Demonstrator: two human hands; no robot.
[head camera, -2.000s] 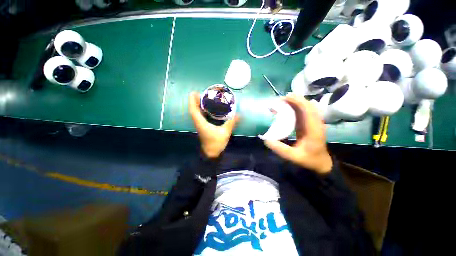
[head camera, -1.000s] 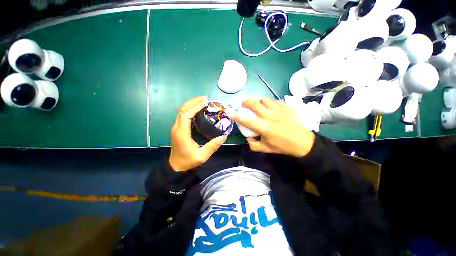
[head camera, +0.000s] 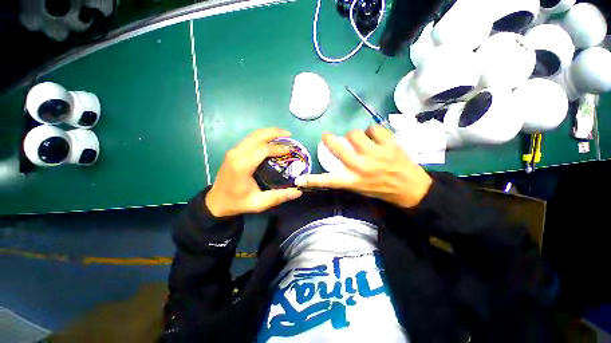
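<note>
My left hand (head camera: 242, 175) holds the round black ball core (head camera: 273, 175) at the bench's front edge. Its open back faces up and shows red, yellow and black wires and a silvery patch. My right hand (head camera: 375, 165) is just to the right, its fingers on a white rounded part (head camera: 329, 158) that they largely cover. The thumb of my right hand reaches to the rim of the core. A loose white rounded shell (head camera: 309, 96) lies on the green mat behind my hands.
A hand screwdriver (head camera: 368, 107) and a white wipe (head camera: 425, 139) lie right of centre. White camera units (head camera: 492, 115) are piled at the right, beside a yellow cutter (head camera: 532, 153). More units (head camera: 55, 149) stand at the left. A white cable (head camera: 324, 52) and a black tool (head camera: 410, 25) are behind.
My right hand has brought the white part from the right to beside the core. My left hand has turned the core so its open back faces up to the right. The view has shifted.
</note>
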